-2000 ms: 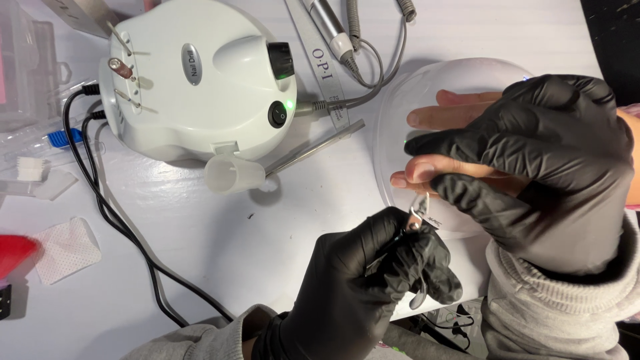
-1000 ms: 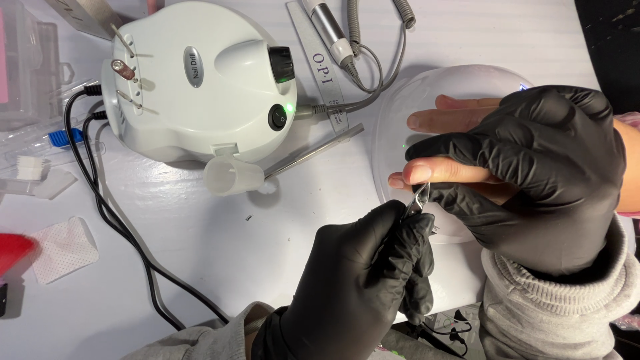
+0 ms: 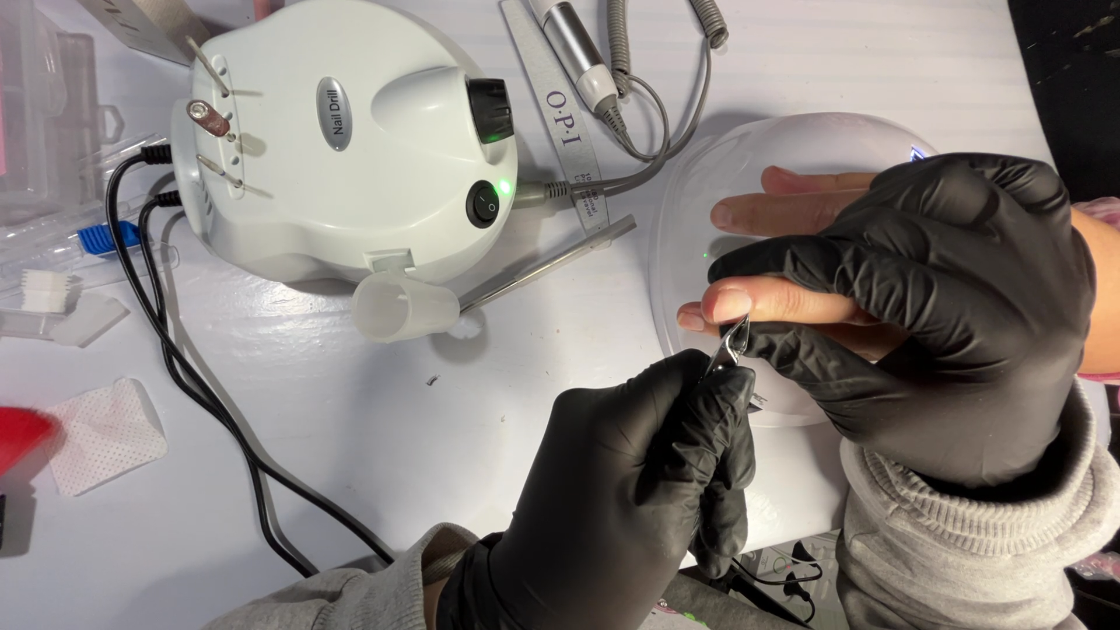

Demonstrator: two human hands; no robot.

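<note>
My left hand, in a black glove, is closed around metal cuticle nippers; their handles are mostly hidden in the fingers. The tips touch or nearly touch the side of another person's fingernail. My right hand, also black-gloved, pinches that finger between thumb and forefinger. The person's other fingers lie behind my right hand, over a translucent white domed device.
On the white table stand a white nail drill machine and its holder cup. A drill handpiece, a nail file, a metal rod, black cables, a white pad and plastic cases lie around.
The nippers in my left hand have moved up to the nail's edge since the earliest frame. My right hand keeps hold of the person's finger.
</note>
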